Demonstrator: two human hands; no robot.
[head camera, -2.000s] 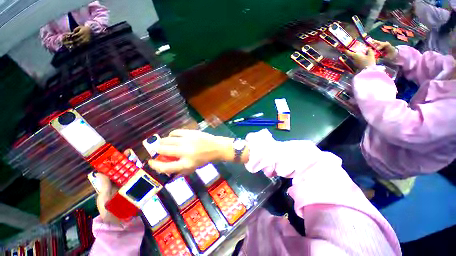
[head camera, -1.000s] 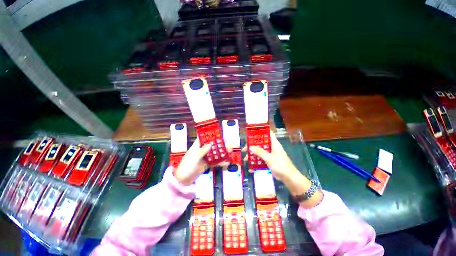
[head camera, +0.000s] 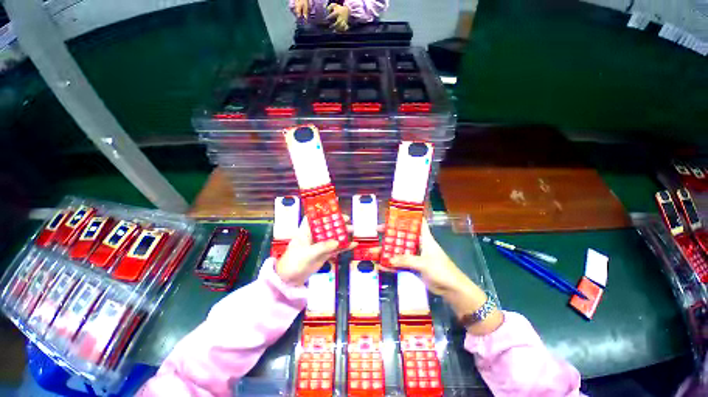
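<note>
My left hand (head camera: 301, 254) holds an open flip phone (head camera: 320, 198), red keypad below and white screen half above, tilted slightly left. My right hand (head camera: 435, 267) holds another open flip phone (head camera: 407, 205), tilted slightly right. Both are raised above a clear blister tray (head camera: 483, 271). In the tray, three open phones lie in the front row, one of them in the middle (head camera: 365, 341). Two more open phones show behind, one at the left (head camera: 286, 221) and one between my hands (head camera: 364, 217). Their lower parts are partly hidden.
Stacked trays (head camera: 326, 128) with dark closed phones stand behind. A side tray (head camera: 175, 267) of red phones and a small pile of closed phones (head camera: 223, 257) are left. Blue pens (head camera: 539, 270), a small white-and-orange item (head camera: 588, 287) and a brown board (head camera: 528, 198) are right. A person's hands show at the top.
Two seconds ago my right hand was beside a partly hidden phone; now each hand holds an open phone. Since the last frame, the right phone has tilted right and moved slightly lower.
</note>
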